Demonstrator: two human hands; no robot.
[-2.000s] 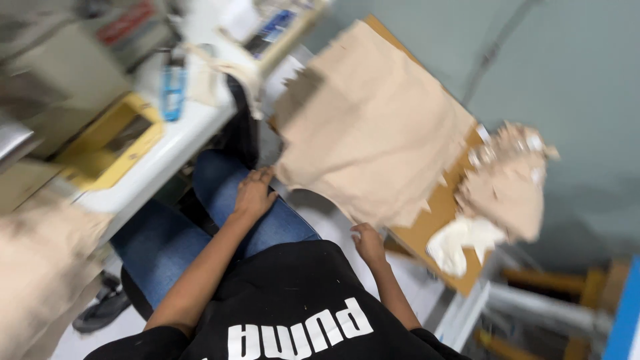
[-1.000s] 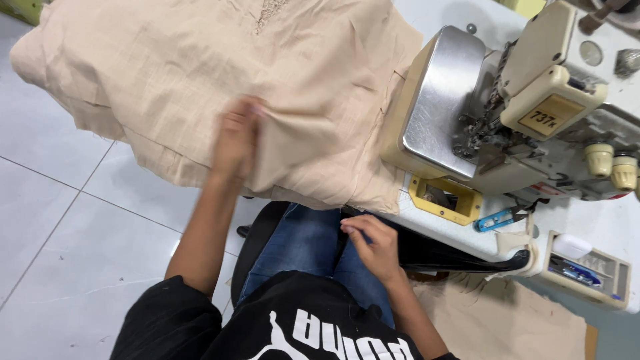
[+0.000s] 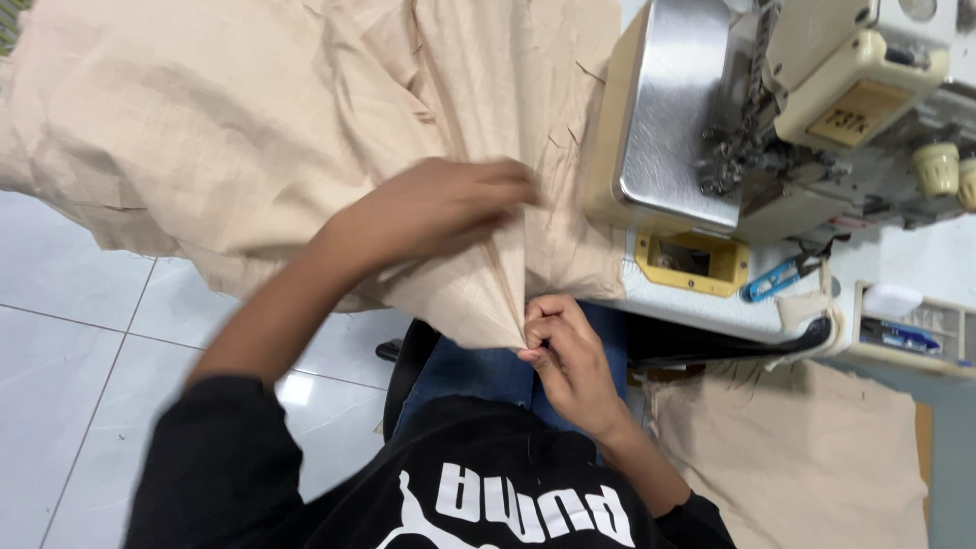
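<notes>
A large spread of beige fabric (image 3: 229, 114) covers the left part of the sewing table and hangs over its front edge. My right hand (image 3: 568, 358) pinches a corner of the cloth between thumb and fingers above my lap, and folds run up from that point. My left hand (image 3: 465, 202) is blurred and lies over the same fabric, further up; whether its fingers grip any cloth cannot be told. To the right of the cloth stands an overlock sewing machine (image 3: 831, 99) with a metal cover plate (image 3: 675, 114).
A yellow-framed opening (image 3: 694, 263) sits in the tabletop, beside blue-handled thread snips (image 3: 778, 280). An organizer tray (image 3: 911, 328) holds pens and a white case. More beige fabric (image 3: 793, 450) lies on a board at lower right. Tiled floor (image 3: 99, 381) shows at left.
My right hand, holding no cloth one second ago, now pinches the fabric corner. My left hand has moved right across the cloth. The view has swung from the board's fabric to the table.
</notes>
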